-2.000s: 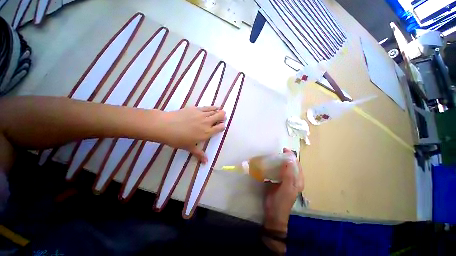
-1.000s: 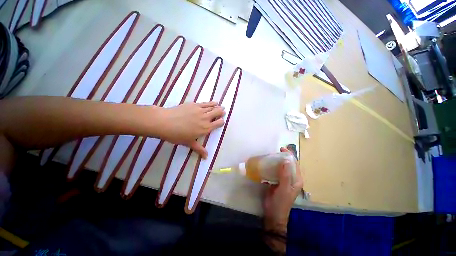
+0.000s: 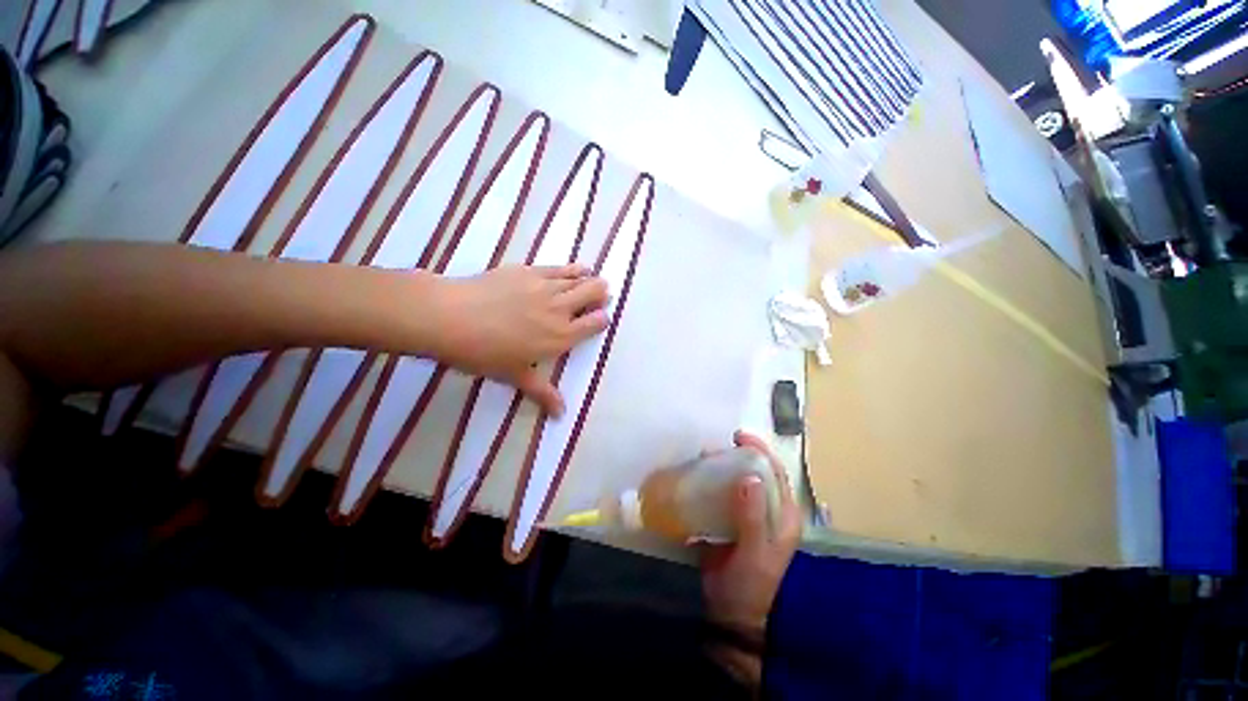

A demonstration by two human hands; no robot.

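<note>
Several long pointed strap pieces (image 3: 582, 359) lie side by side, with pale white-lavender centres and red-brown rims. My left hand (image 3: 527, 326) lies palm down with fingers spread on the two rightmost pieces, its forearm across the others. My right hand (image 3: 750, 548) is shut on a glue bottle (image 3: 691, 496) with amber liquid, held on its side. The bottle's yellow nozzle points left, at the lower edge of the rightmost piece; whether the tip touches it cannot be told.
Two spare glue bottles (image 3: 865, 281) lie at right beside a crumpled tissue (image 3: 799, 323). A small dark block (image 3: 786, 408) lies near the tan board (image 3: 944, 452). Striped pieces (image 3: 821, 69) lie at the far side. A coiled dark roll (image 3: 30, 158) is at left.
The bottle in my right hand has moved down along the rightmost piece, towards its near tip. The dark block behind it now shows fully. My left hand stays on the pieces; the view has shifted slightly.
</note>
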